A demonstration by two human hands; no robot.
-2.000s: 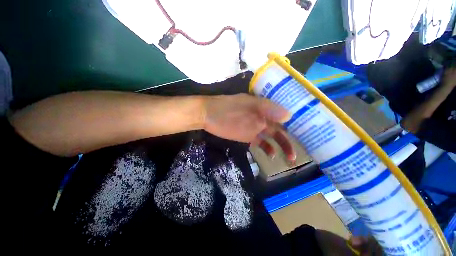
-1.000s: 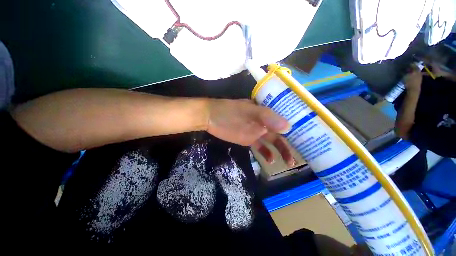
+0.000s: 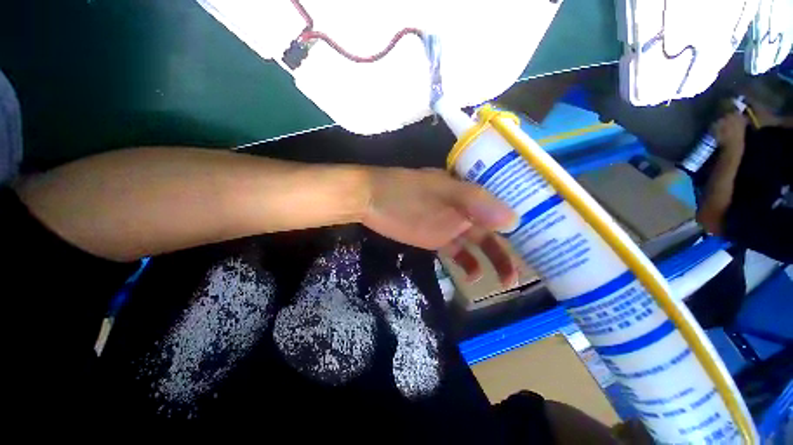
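Note:
The white sealant cartridge with blue bands (image 3: 565,252) lies slanted in a yellow caulking gun frame (image 3: 639,269). Its pale nozzle points up-left at the near edge of a white plastic housing (image 3: 383,96). A dark red wire (image 3: 361,58) curves across the housing, with a dark connector (image 3: 296,54) at its left. A whitish-grey sealant strip (image 3: 434,69) runs from the wire's end down to the nozzle tip. My left hand (image 3: 443,213) holds the cartridge near its front, thumb on top. My right hand (image 3: 578,426) is dark and mostly cut off at the bottom edge.
The housing lies on a dark green bench (image 3: 165,78). More white housings (image 3: 678,52) are at the upper right. Another person's arm (image 3: 726,165) holds a similar cartridge at the right. Cardboard (image 3: 539,378) and blue frames (image 3: 513,335) are below the bench.
The gun first tipped so its nozzle came into view at the housing's edge, then shifted slightly right with my left hand. The whitish strip now covers the small dark piece seen there earlier.

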